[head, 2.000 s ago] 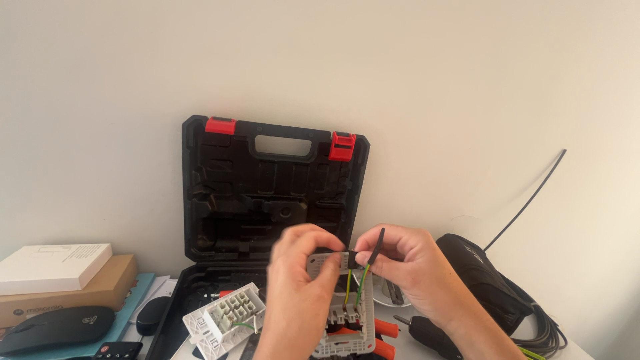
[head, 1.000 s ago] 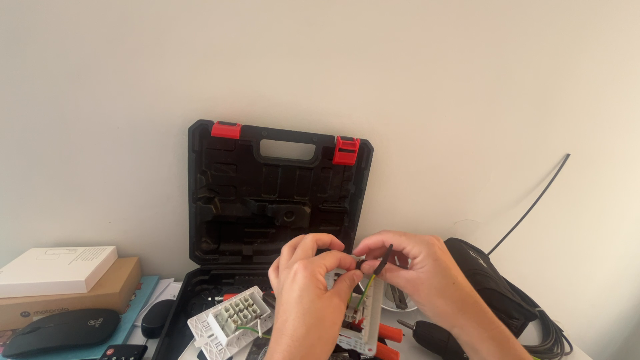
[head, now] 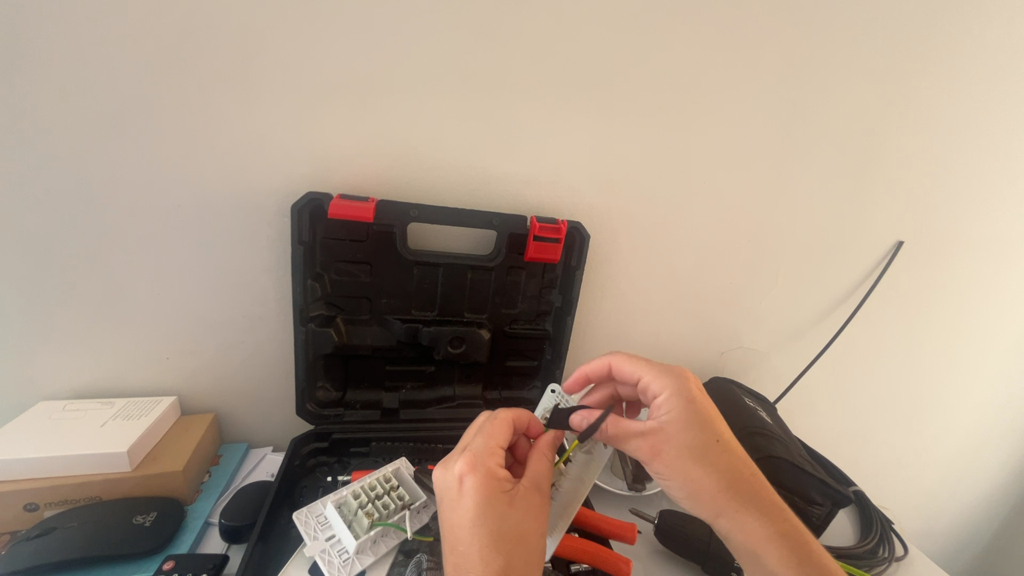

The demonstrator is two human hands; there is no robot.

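Observation:
My left hand pinches the left end of a short black strip, which looks like tape or sleeving, beside a white plastic socket frame. The strip's other side is between the fingertips of my right hand. A green-yellow wire with a black covered end rises from the frame to my right fingers. The frame is tilted and partly hidden behind my left hand. To the left lies a white terminal block module with a green wire coming out of it.
An open black tool case leans against the wall. Orange-handled pliers, a black screwdriver or drill-like tool, a black bag and coiled cable are at right. A computer mouse, boxes and a remote control stand left.
The white frame has turned from facing the camera to a steep tilt. My hands have stayed close together, and the black strip now shows between my fingertips.

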